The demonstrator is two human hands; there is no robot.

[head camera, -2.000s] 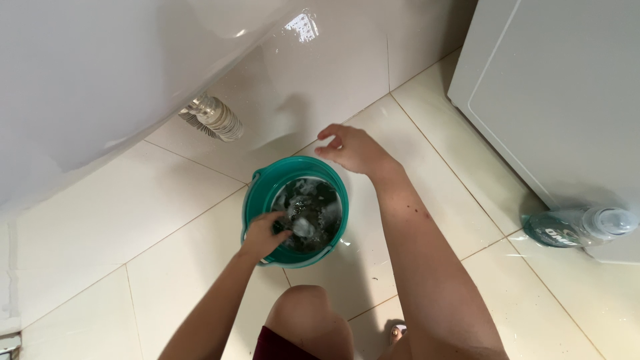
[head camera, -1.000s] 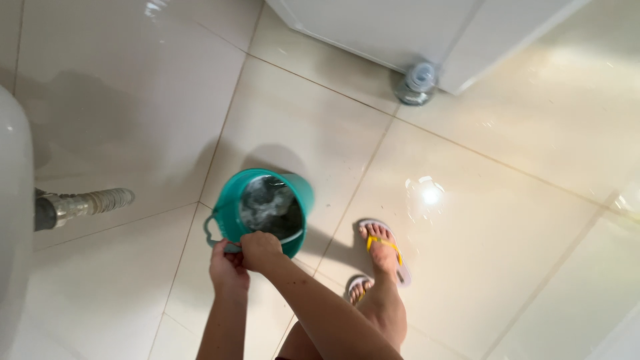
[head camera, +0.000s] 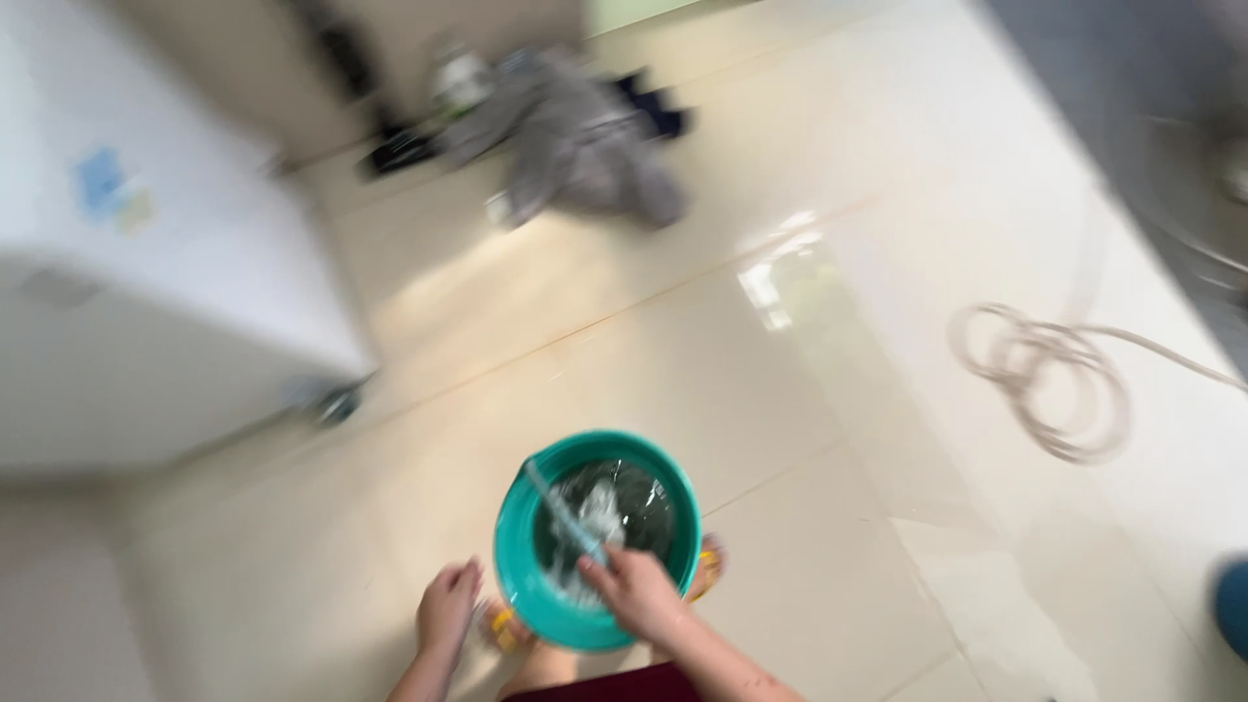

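A green plastic bucket (head camera: 512, 561) with dark water and whitish suds or cloth in it is at the lower middle, over my sandalled feet. My right hand (head camera: 639, 590) is closed around the bucket's light handle (head camera: 565, 514), which crosses above the water. To the left of the bucket, apart from it, my left hand (head camera: 451, 595) holds nothing that I can see; its fingers are blurred and loosely curled.
A crumpled grey cloth (head camera: 595, 146) lies on the tiled floor at the top. The white appliance (head camera: 175, 292) stands at the left, with a small dark object (head camera: 338, 405) by its corner. A coiled hose or cable (head camera: 1053, 380) lies at the right.
The view has swung widely to another part of the floor. Both hands were together at the bucket's rim; now my left hand is off it and my right holds the handle.
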